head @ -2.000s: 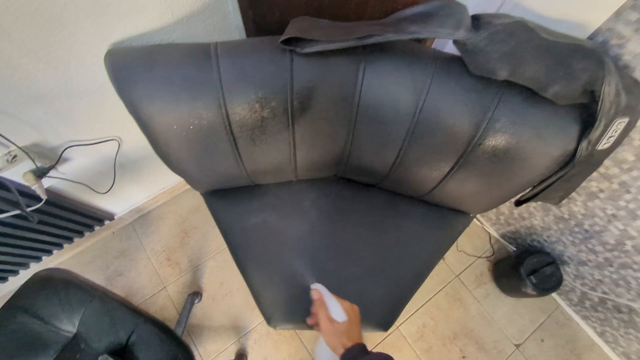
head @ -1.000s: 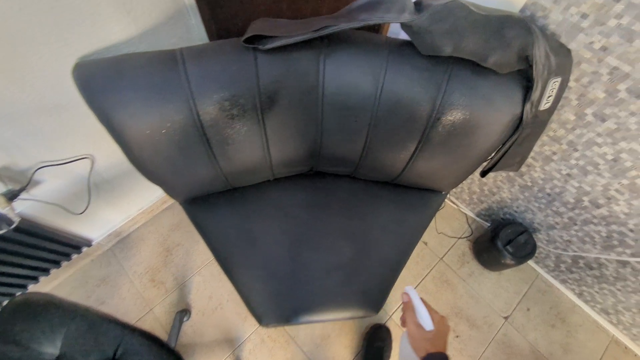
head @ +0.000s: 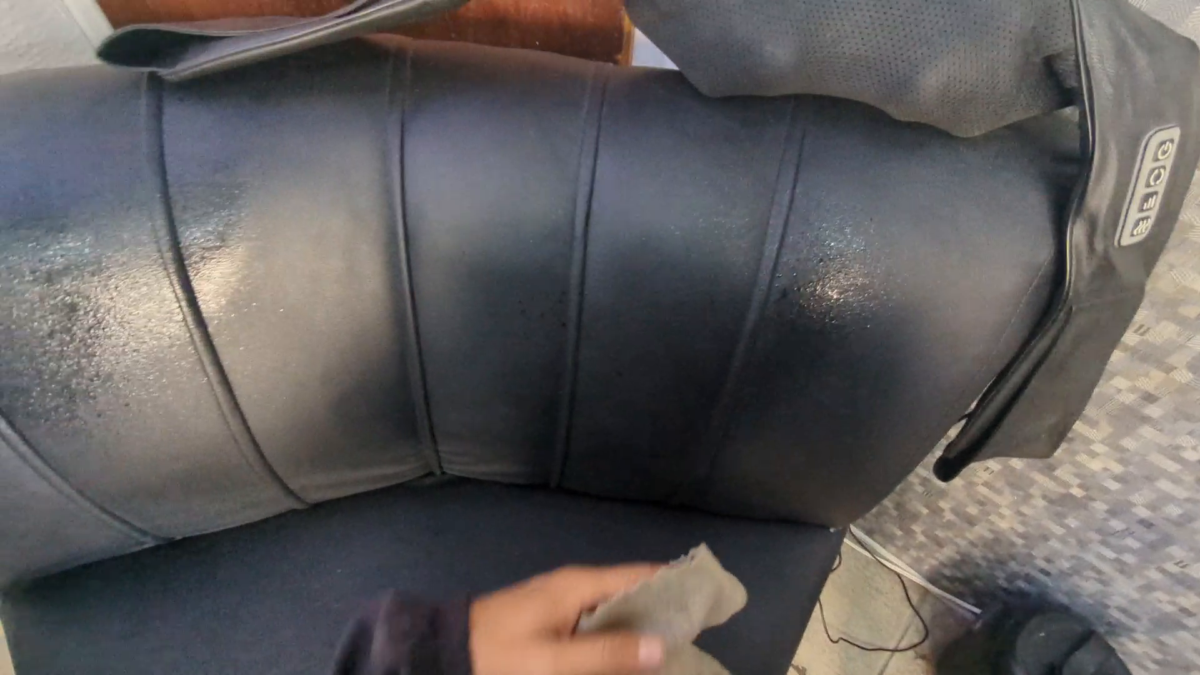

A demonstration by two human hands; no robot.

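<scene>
My left hand reaches in from the bottom edge, over the black chair seat, its fingers and thumb closed on a folded grey-beige cloth. A dark sleeve covers the wrist. My right hand is out of view. Behind the hand rises the ribbed black leather-like backrest, with vertical seams. Wet, shiny droplets lie on its left part and on a smaller spot at the right. A black perforated cover or massager with a button panel hangs over the top right of the backrest.
A dark round bin-like object stands at the lower right, near white and black cables on the tiled floor. A patterned grey wall is on the right. Reddish-brown wood shows behind the backrest.
The white spray bottle and the hand holding it have left the view. My left hand with the cloth has come in. The view has moved much closer to the backrest.
</scene>
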